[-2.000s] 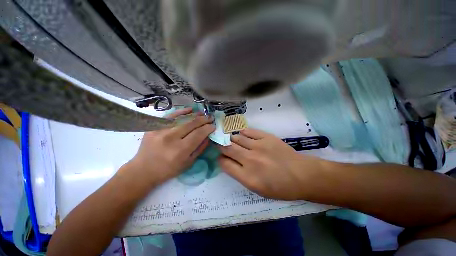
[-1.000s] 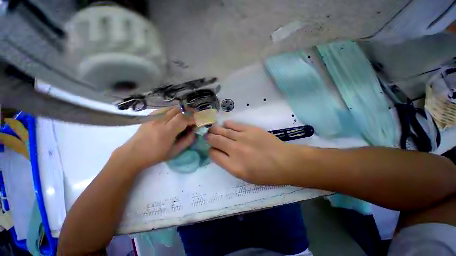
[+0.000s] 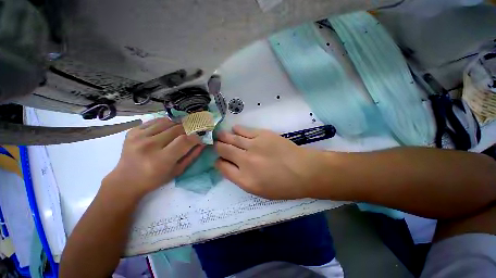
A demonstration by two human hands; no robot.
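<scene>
A small mint-green fabric piece (image 3: 197,178) lies under the sewing machine head (image 3: 163,40), crumpled toward the wearer. My left hand (image 3: 155,149) presses on the cloth left of the beige ridged block (image 3: 199,124), fingertips near the presser area. My right hand (image 3: 261,160) lies on the cloth's right edge, fingers pointing left at the block. Both hands are bare, palms down, and hold the cloth between them against the table. The needle and presser foot are hidden behind the block and machine parts.
Stacked mint-green pieces (image 3: 321,81) lie right of the machine. A slim black slotted tool (image 3: 310,134) lies flat behind my right wrist. Black-handled shears (image 3: 456,122) and a wicker-like basket (image 3: 481,89) are at the right. A blue basket rim (image 3: 33,201) is at the left. A printed ruler (image 3: 217,214) runs along the front edge.
The camera view has shifted, so the block, hands and machine appear further left. Both hands remain at the cloth. The fabric's near part was rounded and curled and now looks flatter and more angular.
</scene>
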